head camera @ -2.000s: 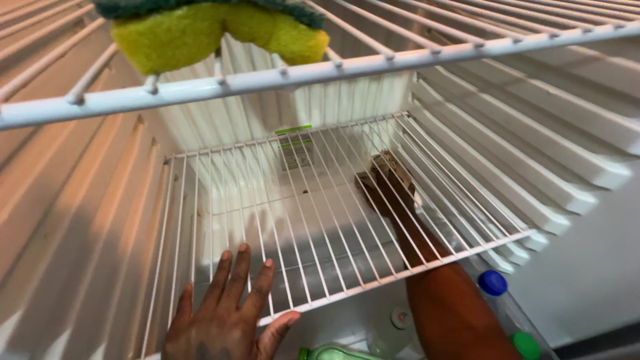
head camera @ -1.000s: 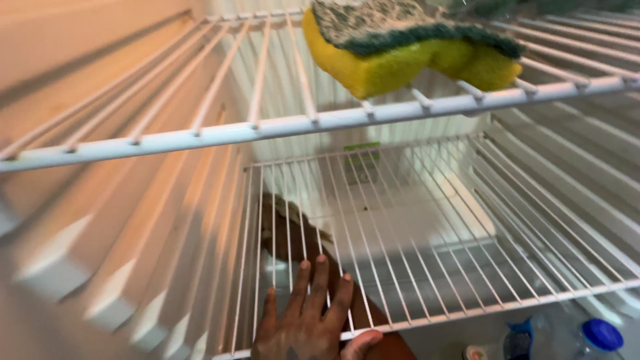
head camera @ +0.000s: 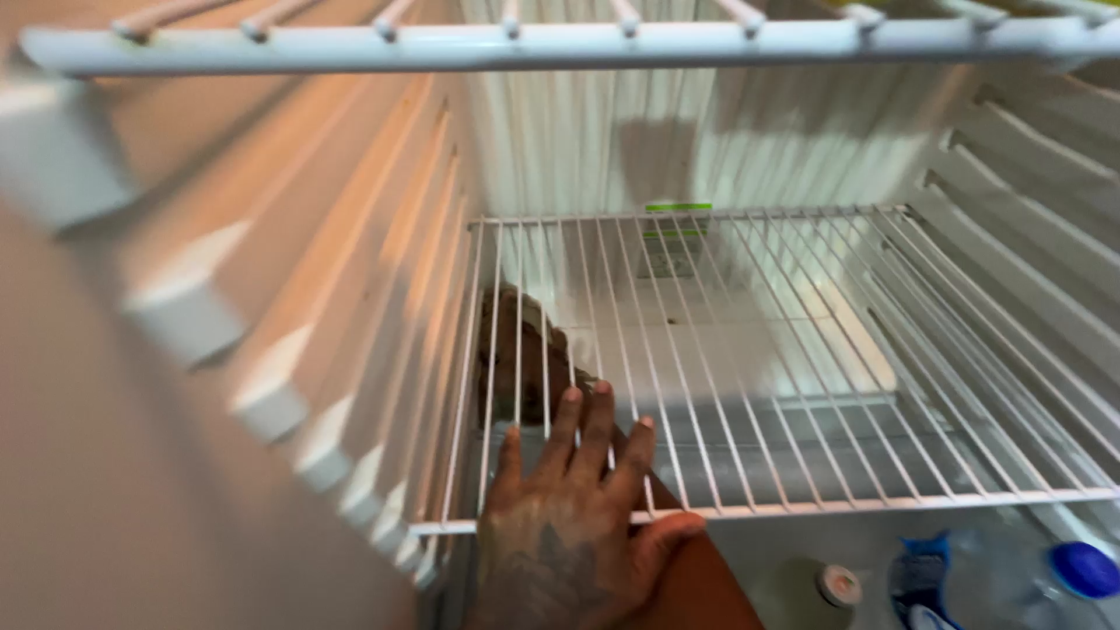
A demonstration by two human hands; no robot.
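My left hand [head camera: 569, 525] lies with spread fingers on the front left of the lower white wire shelf [head camera: 787, 503], its thumb over the front rail. Beneath that shelf, my right hand [head camera: 525, 359] is at the fridge's left inner wall, seen through the wires. It grips a light brownish cloth or pad, partly visible [head camera: 529, 311]; what exactly it is, I cannot tell. My right forearm [head camera: 700, 569] passes under my left hand. Part of the right hand is hidden by the wires and by my left fingers.
An upper wire shelf [head camera: 569, 44] crosses the top, with bits of yellow above it. Ribbed walls with shelf supports [head camera: 188, 315] line both sides. A label with green stripes [head camera: 672, 241] is at the back. Low at the right are a blue-capped bottle [head camera: 1085, 569] and another bottle's cap [head camera: 840, 584].
Under the lower shelf, my right hand has moved from the right side to the left wall. My left hand stays at the shelf's front left. The view has shifted, with the yellow and green sponge nearly out of sight.
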